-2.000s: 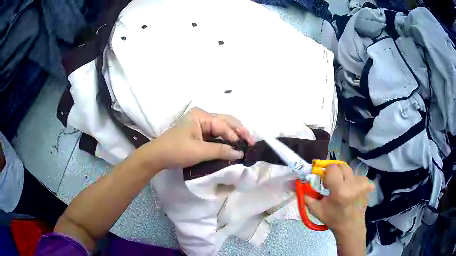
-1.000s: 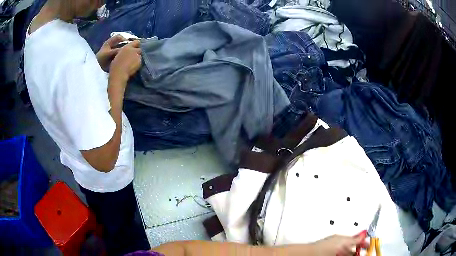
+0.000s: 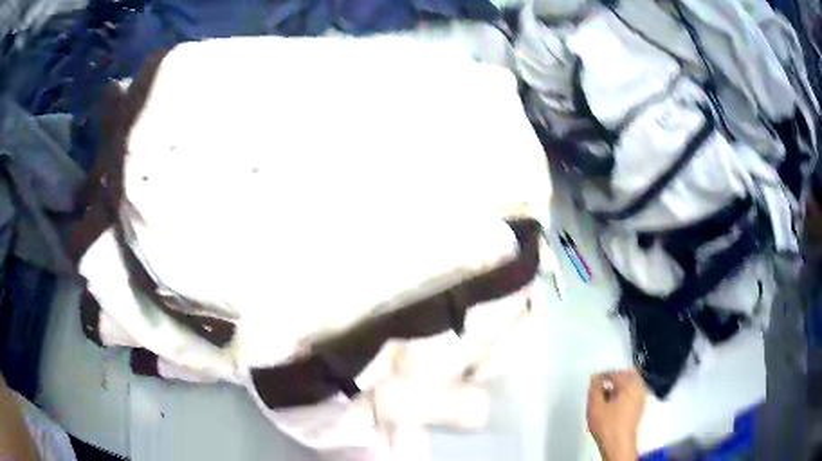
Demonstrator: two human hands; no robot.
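Note:
A stack of cream-white trousers (image 3: 333, 162), strongly overexposed, lies in front of me. A dark brown waistband (image 3: 397, 331) with belt loops runs along its near edge, and more brown bands show at its left. My right hand (image 3: 616, 403) is a closed fist low at the right, off the cloth. A small dark spot shows between its fingers; I cannot tell whether it holds something. My left hand is out of view. The orange and yellow scissors cannot be seen. Small snips (image 3: 575, 257) with blue and pink grips lie right of the stack.
White and navy garments (image 3: 667, 171) are heaped at the right. Dark blue denim (image 3: 270, 18) lies behind the stack, with a grey-blue garment (image 3: 41, 194) at the left. Another person's arm (image 3: 13, 428) shows at the lower left edge. The pale table (image 3: 207, 428) shows in front.
The view has swung back down from the neighbouring worker to the stack. Against two seconds ago, my left hand has left the waistband and the scissors are out of sight.

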